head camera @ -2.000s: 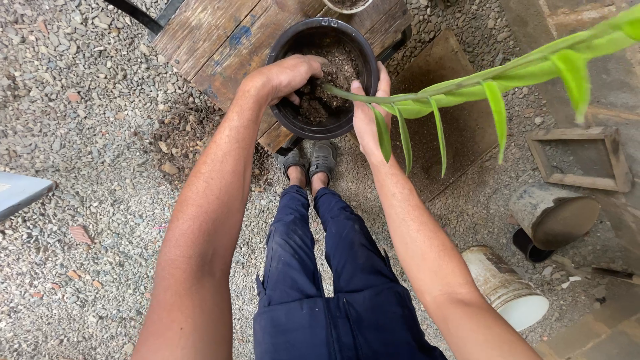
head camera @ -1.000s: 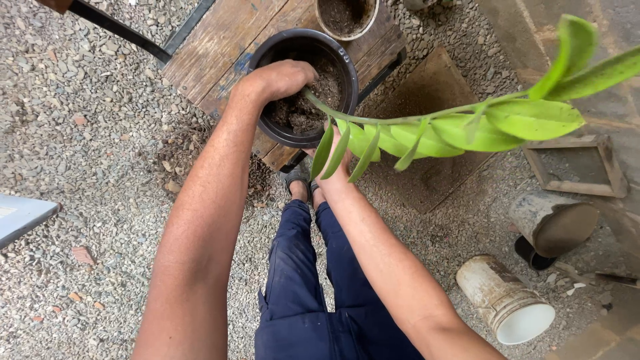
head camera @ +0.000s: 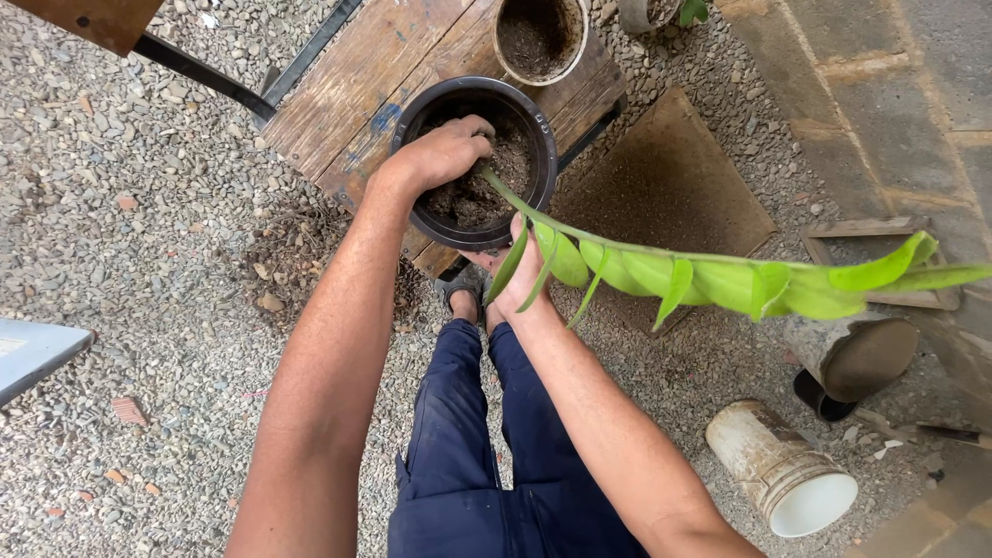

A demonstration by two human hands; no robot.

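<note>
A black plastic plant pot (head camera: 545,167) with dark soil (head camera: 510,159) in it stands at the near edge of a worn wooden table (head camera: 341,85). My left hand (head camera: 449,151) reaches over the rim into the pot, fingers curled down beside the base of a green stem; whether they grip it cannot be told. The long leafy stem (head camera: 643,267) leans out of the pot to the right, over my right wrist. My right hand (head camera: 515,267) is at the pot's near side, below the rim, partly hidden by leaves; its fingers seem to support the pot from outside.
A smaller pot of soil (head camera: 583,39) stands behind the black pot. On the gravel at right lie a square board (head camera: 674,186), a wooden frame (head camera: 860,228), a grey bucket (head camera: 814,341) and a dirty white bucket (head camera: 759,449). A pale panel corner (head camera: 39,349) juts in at left.
My right hand has moved from the black pot's right rim to its near side. The leafy stem has swung lower, from pointing up and right to lying nearly level. The view has shifted somewhat.
</note>
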